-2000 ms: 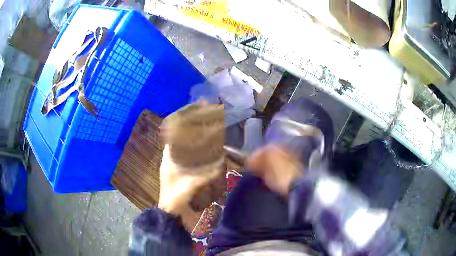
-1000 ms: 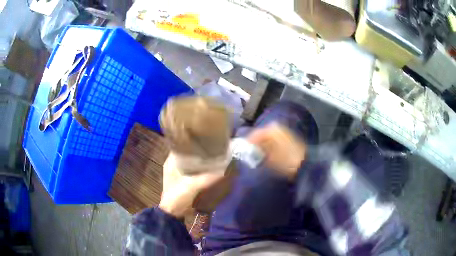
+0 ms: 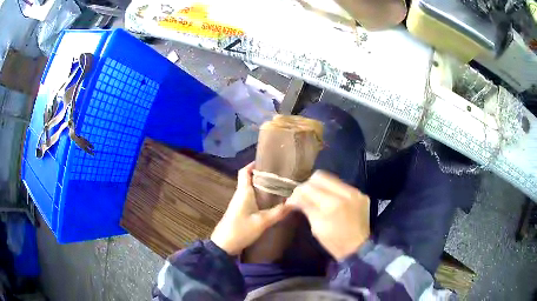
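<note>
A rolled bundle of brown pieces (image 3: 287, 147) lies on the lap, its layered end pointing away from me. A pale tie strip (image 3: 274, 183) goes around its middle. My left hand (image 3: 246, 216) holds the bundle from the left side, with its thumb near the strip. My right hand (image 3: 332, 213) is at the right side of the strip, its fingers pinched at the strip. The fingertips partly hide the strip's end.
A blue plastic crate (image 3: 121, 111) with limp strips (image 3: 66, 106) draped on it stands at the left. A brown wooden board (image 3: 176, 197) is beside it. The white machine table (image 3: 330, 59) crosses the top and right, with thread tangle (image 3: 480, 88) on it.
The bundle has moved right, from beside the crate to over the lap. The pale strip now shows wrapped around it, with my right hand against it. The view has shifted slightly.
</note>
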